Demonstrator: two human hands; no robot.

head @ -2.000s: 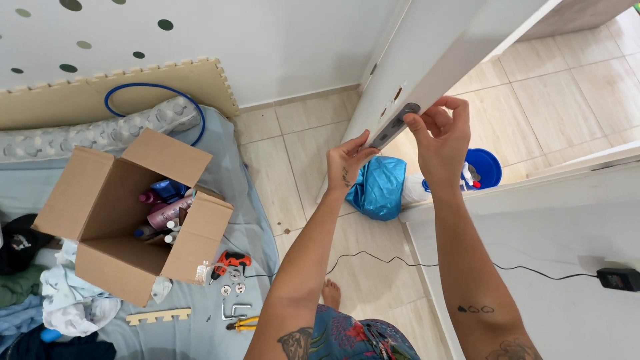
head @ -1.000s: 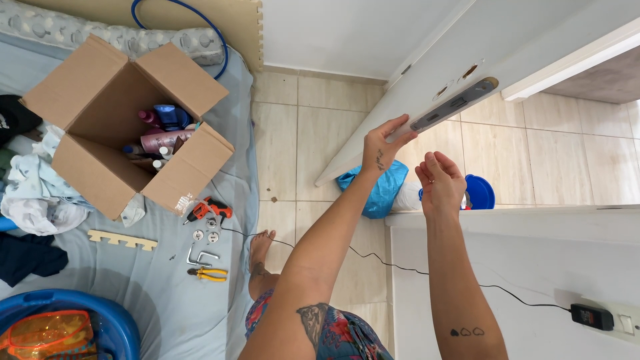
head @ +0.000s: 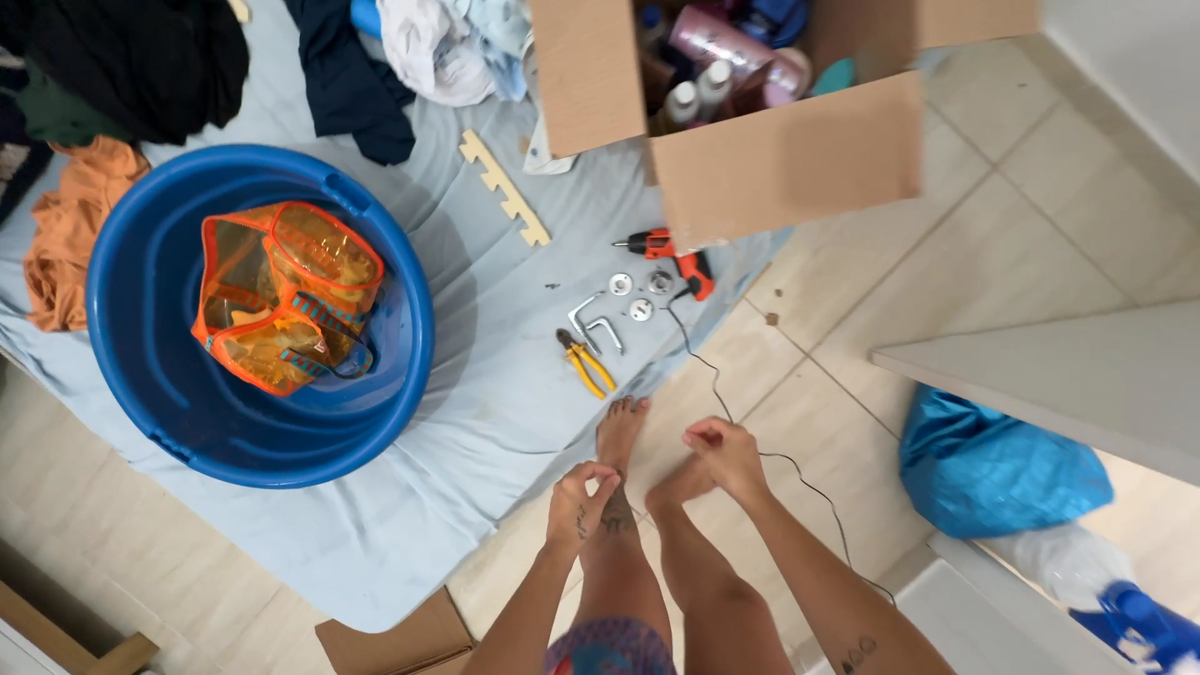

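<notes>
My left hand (head: 577,502) hangs over my shin with thumb and index finger touching; whether something small is between them I cannot tell. To its right, my right hand (head: 727,455) has its fingers curled together, and anything inside them is hidden. Beyond my hands, on the light blue sheet (head: 487,375), lie yellow-handled pliers (head: 586,364), two bent metal door handles (head: 596,323), round metal rosettes (head: 640,308) and an orange and black power screwdriver (head: 673,255) with a black cable (head: 814,483) running from it. The edge of the white door (head: 1050,375) stands at the right.
A blue tub (head: 267,459) holding an orange mesh bag (head: 291,300) is at the left. An open cardboard box (head: 787,169) with bottles is at the top. Clothes (head: 131,66) lie top left, and a foam edge strip (head: 506,187) beside them. A shiny blue bag (head: 998,469) sits by the door.
Both hands have come away from the door edge and its metal lock plate, and now hang low over my legs. The view has swung down and left toward the sheet.
</notes>
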